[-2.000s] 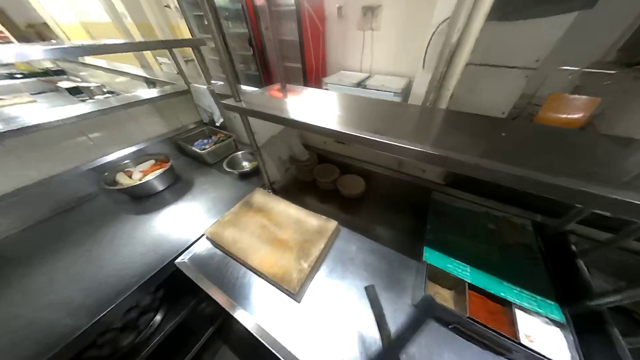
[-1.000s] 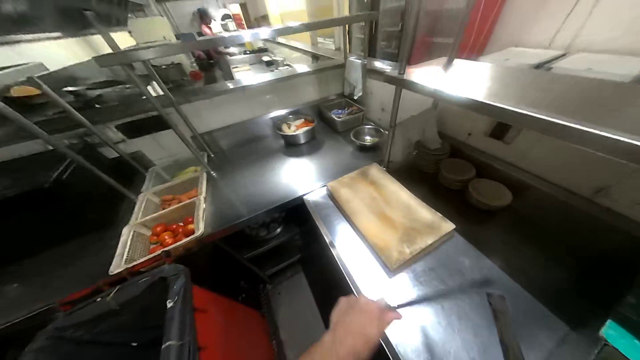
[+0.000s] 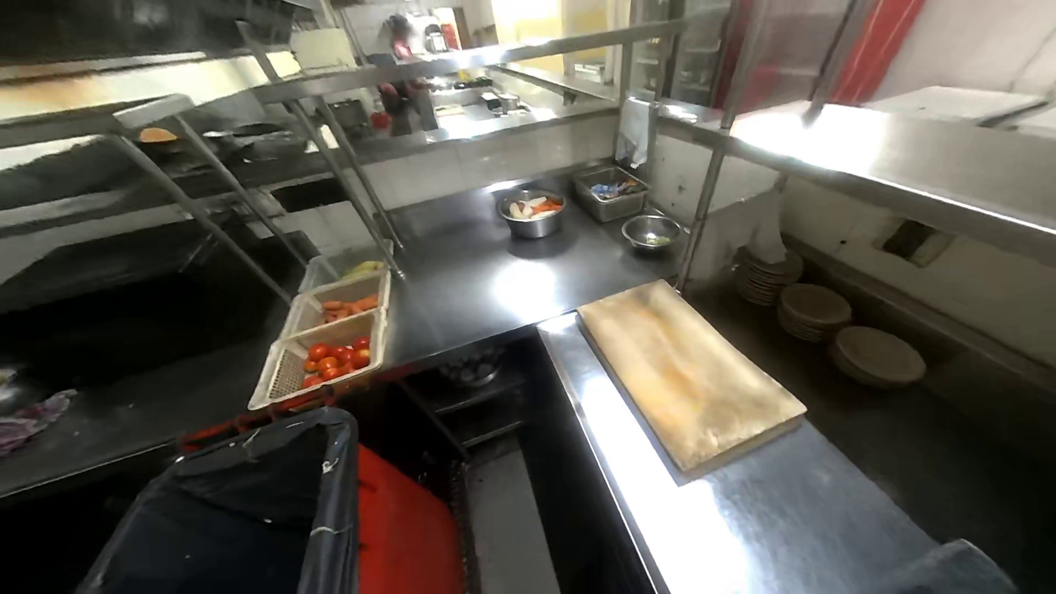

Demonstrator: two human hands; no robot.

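Observation:
Neither my left hand nor my right hand is in view. A worn cutting board [image 3: 689,371] lies on the steel counter [image 3: 792,511] at right of centre. Beyond it, on the back counter, stand a steel pot [image 3: 532,216] of peeled vegetables, a rectangular steel pan [image 3: 610,194] with small packets and a steel bowl [image 3: 651,233]. Plastic baskets to the left hold tomatoes [image 3: 334,361] and carrots [image 3: 348,308]. A blurred dark object [image 3: 949,569] shows at the lower right edge; I cannot tell what it is.
A red bin [image 3: 404,528] with a black liner [image 3: 223,495] stands at the lower left. A steel shelf [image 3: 899,157] on posts runs above the right counter, with stacked plates [image 3: 813,309] beneath. A person [image 3: 400,91] is in the far background.
The hand seen at the counter's edge one second ago is out of view. The view has swung left since two seconds ago, so the baskets and bin show and the spice containers do not.

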